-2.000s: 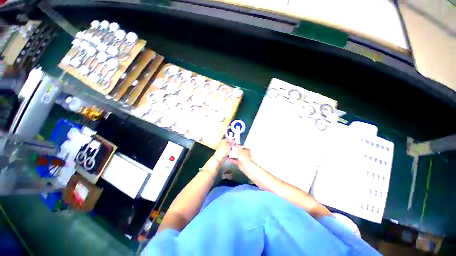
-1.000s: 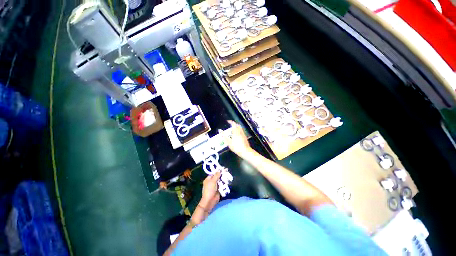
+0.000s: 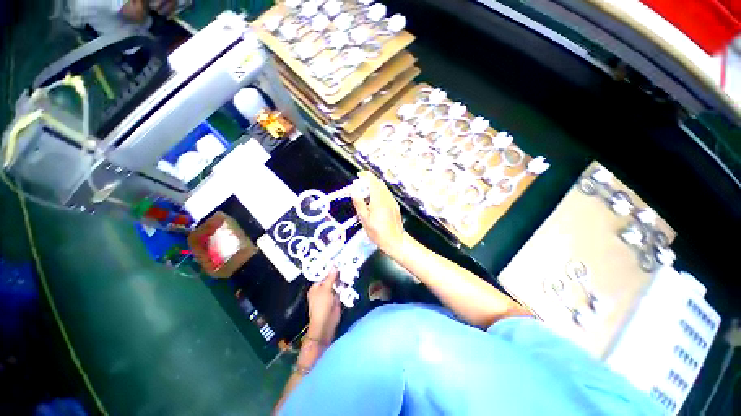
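My left hand (image 3: pixel 323 302) is at the machine's front edge and grips white coiled cable assemblies (image 3: pixel 318 266) with their small blocks. My right hand (image 3: pixel 379 218) is above the machine bed, its fingers on the white block end of another cable assembly (image 3: pixel 312 205), whose ring points left. More white rings (image 3: pixel 284 231) show over the dark fixture between the hands. The rings overlap, so I cannot tell which lie in the fixture and which are held.
The grey machine frame (image 3: pixel 175 106) stands at the left. A small open box (image 3: pixel 221 244) is beside the fixture. Stacked cardboard sheets (image 3: pixel 390 81) and another loaded sheet (image 3: pixel 479 219) lie behind. At right are a sheet with a few assemblies (image 3: pixel 601 244) and a white parts tray (image 3: pixel 678 341).
My view has shifted around the machine. My right hand, empty near the machine front before, now holds a cable assembly over the bed. My left hand keeps its assemblies, now nearer the fixture.
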